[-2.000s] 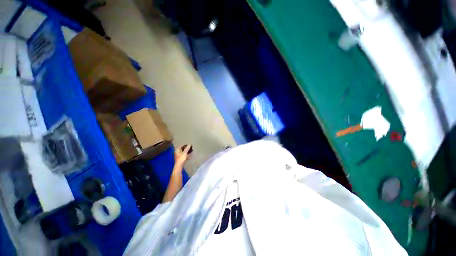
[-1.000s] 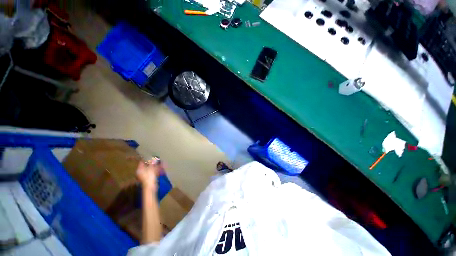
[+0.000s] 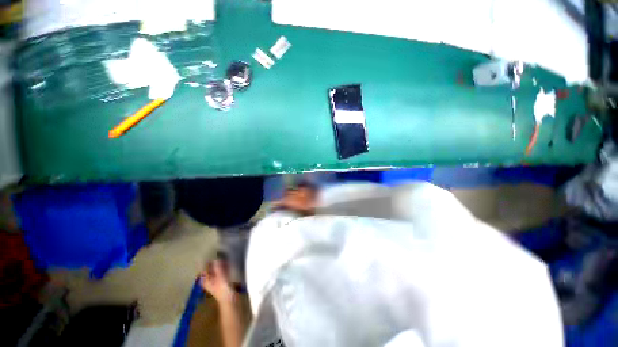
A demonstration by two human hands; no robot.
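Note:
My left hand (image 3: 217,279) is blurred at the lower left, below the bench edge. A dark spot shows at its fingertips, but whether it holds something cannot be told. A blurred skin-coloured shape at the end of the white cloth, just below the bench edge, seems to be my right hand (image 3: 298,198); its fingers cannot be made out. Nearest in front, a black phone (image 3: 349,122) lies on the green mat (image 3: 420,129). Two round shiny parts, one of them here (image 3: 219,95), lie left of it, beside two small pale strips (image 3: 272,53).
An orange-handled tool (image 3: 137,118) lies by a crumpled white cloth (image 3: 146,68) at the left. A whitish bottle (image 3: 490,73), another white wipe (image 3: 544,106) and an orange stick (image 3: 533,139) are at the right. A dark round stool (image 3: 220,200) and a blue bin (image 3: 71,220) stand below the bench edge.
The view has turned from the aisle and cartons to the bench, which now runs across the top. My left hand has moved away from the brown cartons. The skin-coloured shape near the bench edge has appeared.

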